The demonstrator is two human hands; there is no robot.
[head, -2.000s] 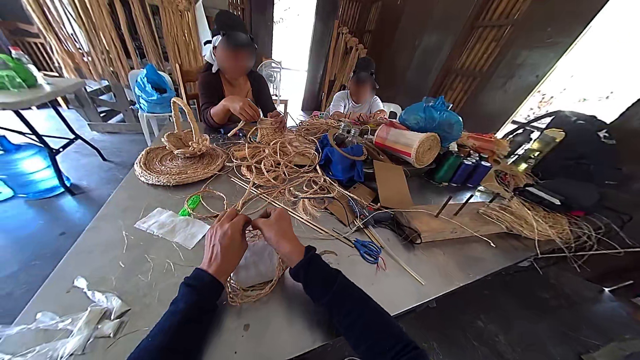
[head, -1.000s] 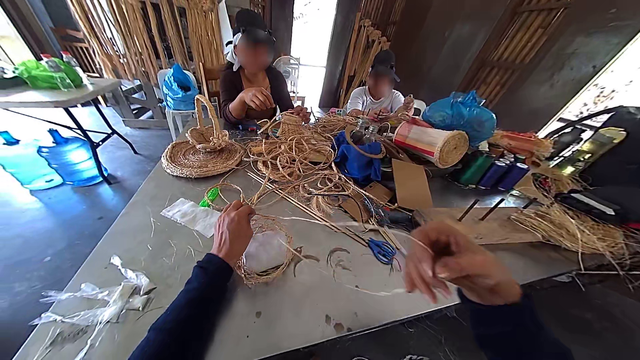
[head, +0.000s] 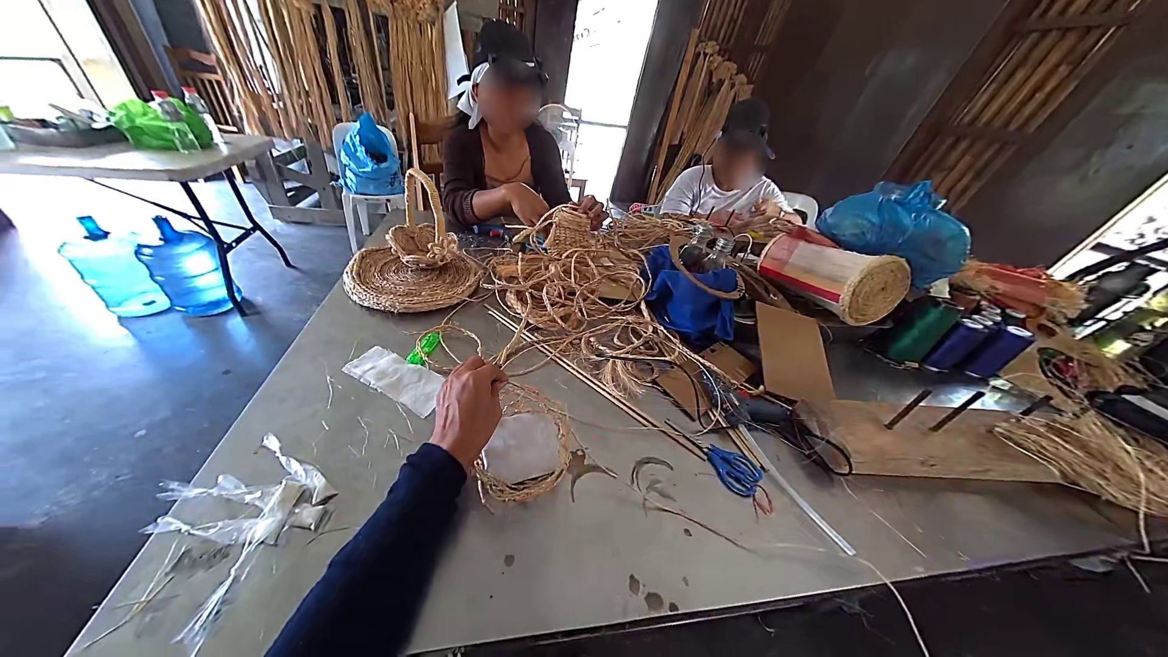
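Note:
My left hand [head: 469,409] is closed on the upper left rim of a round braided fiber piece [head: 520,493], which lies on the metal-grey table [head: 566,575] around a pale round sheet [head: 521,447]. My right hand is out of the frame. A thin pale strand [head: 890,584] runs rightward over the table and off its front edge. Blue-handled scissors [head: 734,470] lie right of the braided piece. A white strip [head: 397,378] and a green object [head: 424,348] lie behind my left hand. Tangled braided rope [head: 557,292] covers the table beyond.
A woven disc with a handled basket [head: 412,278] stands back left, plastic strips [head: 265,520] front left. Two people sit across the table, hands among fibers. At right are a nailed wooden board [head: 931,438], thread spools [head: 999,349] and loose fiber [head: 1086,456]. A glue stick [head: 803,506] points frontward.
Both hands were together at the braided piece, then my right hand moved right with a strand and out of view. My left hand stays at the piece.

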